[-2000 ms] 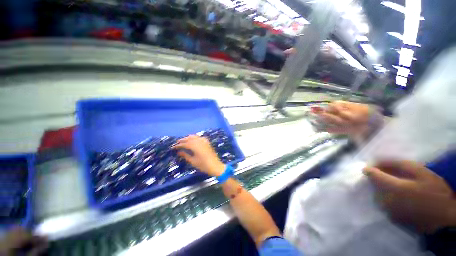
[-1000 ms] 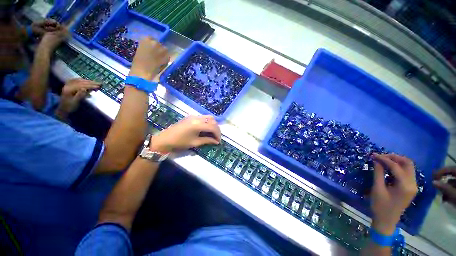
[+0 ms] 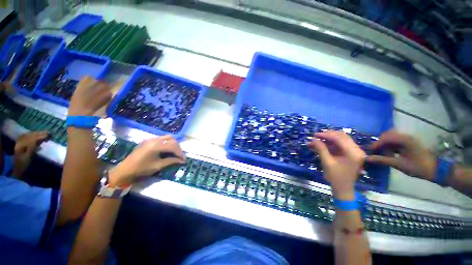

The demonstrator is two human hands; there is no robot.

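Small silvery and dark components [image 3: 279, 135] lie heaped in the near part of the large blue bin [image 3: 321, 88]. My right hand [image 3: 340, 152], with a blue wrist band, is over the heap near the bin's front edge. Its fingers are bent; whether they hold a component cannot be told. My left hand [image 3: 150, 159], with a metal watch, is over the green board strip [image 3: 233, 183], its fingers curled down at the boards. Its fingertips are partly hidden, so a held part cannot be made out. White or silvery parts sit in a row on the strip.
Another person's hand [image 3: 406, 155] reaches in from the right. A neighbour's hand [image 3: 89, 97] is at the left. A smaller blue bin [image 3: 120, 98], a red tray [image 3: 227, 82] and stacked green panels [image 3: 111, 41] stand behind the pale rail [image 3: 176, 199].
The view has turned right from a second ago. My right hand has moved to the left over the heap. The other person's hand has come farther in over the large bin.
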